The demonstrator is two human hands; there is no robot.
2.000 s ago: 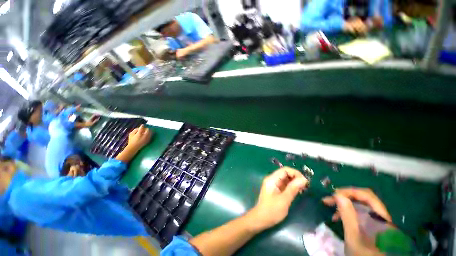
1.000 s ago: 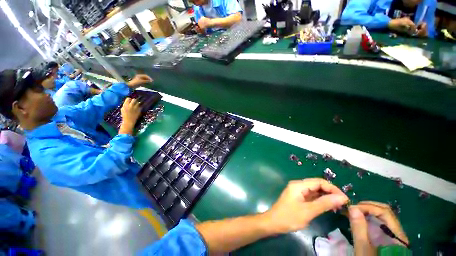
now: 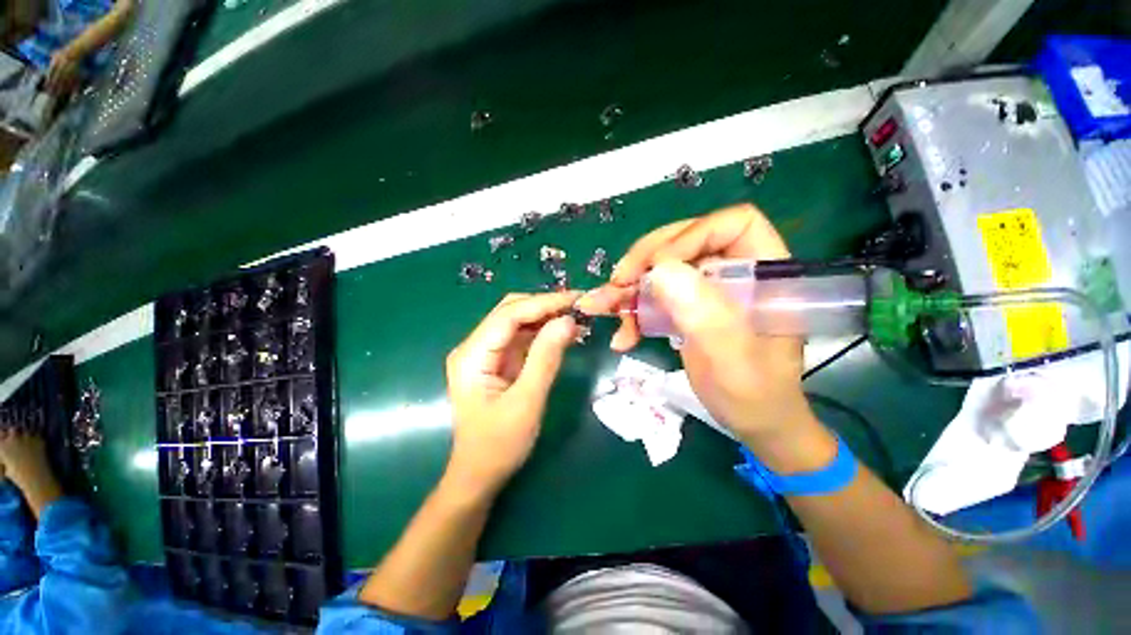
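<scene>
My left hand holds a small dark and silvery part between thumb and fingertips. My right hand is shut on a clear dispensing syringe with pinkish fluid. The syringe's front end points left at the small part, and its needle is mostly hidden by my fingers. A bright green cap at its rear joins a clear air hose. Several similar small parts lie loose on the green bench beyond my hands. A crumpled white tissue with pinkish stains lies below my right hand.
A black parts tray, partly filled, stands to the left. A grey dispenser box with yellow labels stands at right, with a white cloth and red-handled pliers below it. A blue bin is upper right. Another person's hand is at far left.
The view has swung right and down, bringing the dispenser box, hose and whole syringe into sight. My hands, apart two seconds ago, are together at the small part, as they were one second ago.
</scene>
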